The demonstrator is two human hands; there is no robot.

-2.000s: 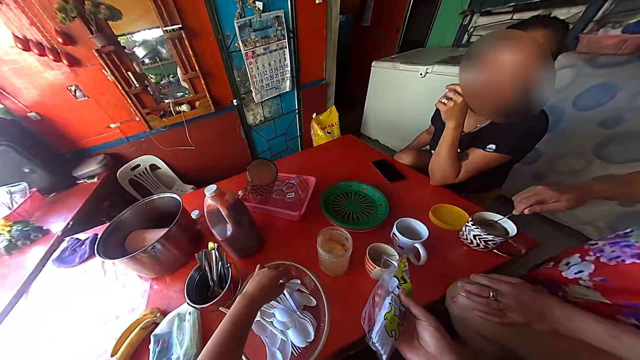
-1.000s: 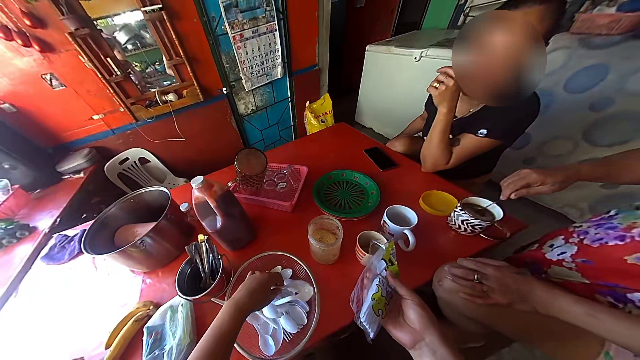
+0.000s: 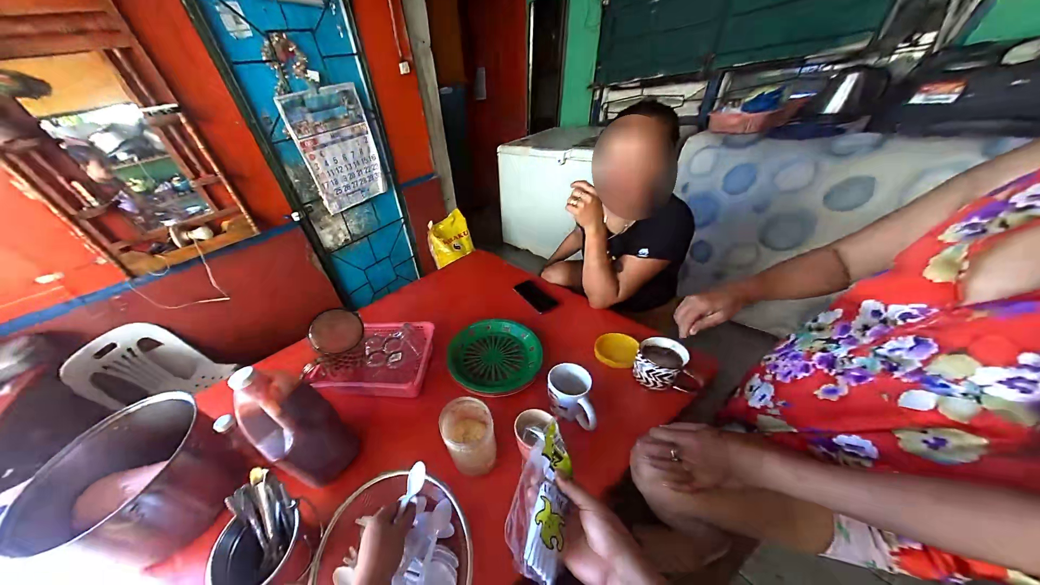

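Note:
My left hand holds a white plastic spoon, bowl end up, above a round see-through bowl of white plastic spoons. In my right hand is a clear plastic packet printed with yellow-green figures, with white pieces inside. A striped cup stands just behind the packet. The jar with pale contents is left of that cup, and a white mug is behind it to the right. Left of the bowl, a metal container holds metal cutlery.
A large metal pot and a jug of dark liquid stand at left. Behind are a pink tray, green plate, phone, yellow lid and patterned mug. One person sits behind the table, another at right.
My left hand has lifted a white spoon from among those in the bowl. The hand of the person at right has left the patterned mug. The view has shifted.

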